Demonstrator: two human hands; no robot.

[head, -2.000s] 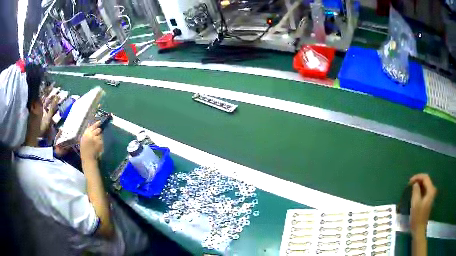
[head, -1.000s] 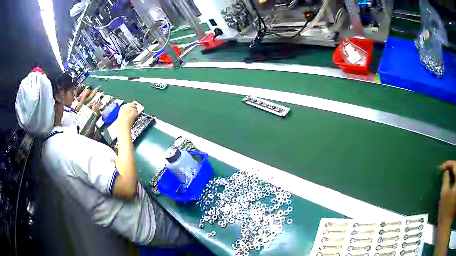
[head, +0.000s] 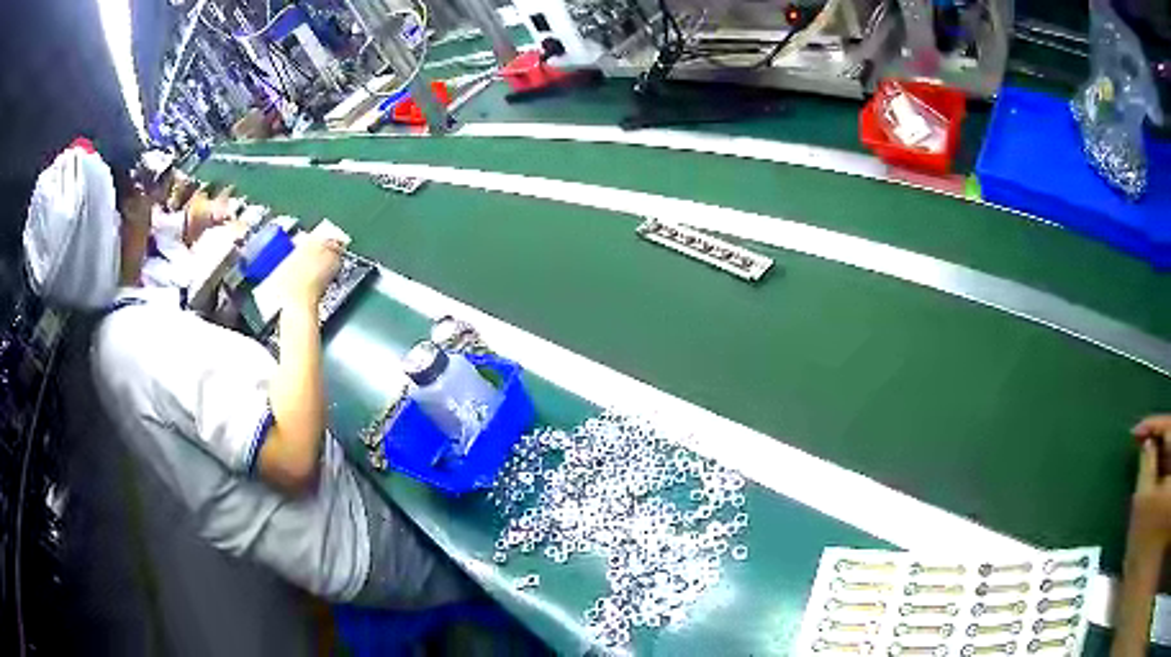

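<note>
A white tray (head: 886,560) lies at the bottom right, its slots holding thin brass-coloured pins with round ends. A loose pile of small silver-white rings (head: 629,513) is spread left of it. One bare hand (head: 1152,477), which looks like my left hand, is at the right edge over the belt, just right of and beyond the tray. The picture's edge cuts it off, its fingers look bent together, and whether it holds anything cannot be told. My right hand is not visible.
A blue bin (head: 460,443) with a bottle stands left of the rings. A strip fixture (head: 706,249) lies on the green belt (head: 822,347). Across it are a red bin (head: 914,126) and a blue shallow tray (head: 1053,173) with a bag. A person (head: 206,385) sits at left.
The view has swung left, so the hand now stands at the right edge, more cut off. Over the last second the strip fixture has shifted slightly right in the picture. The seated person's raised hand has lowered.
</note>
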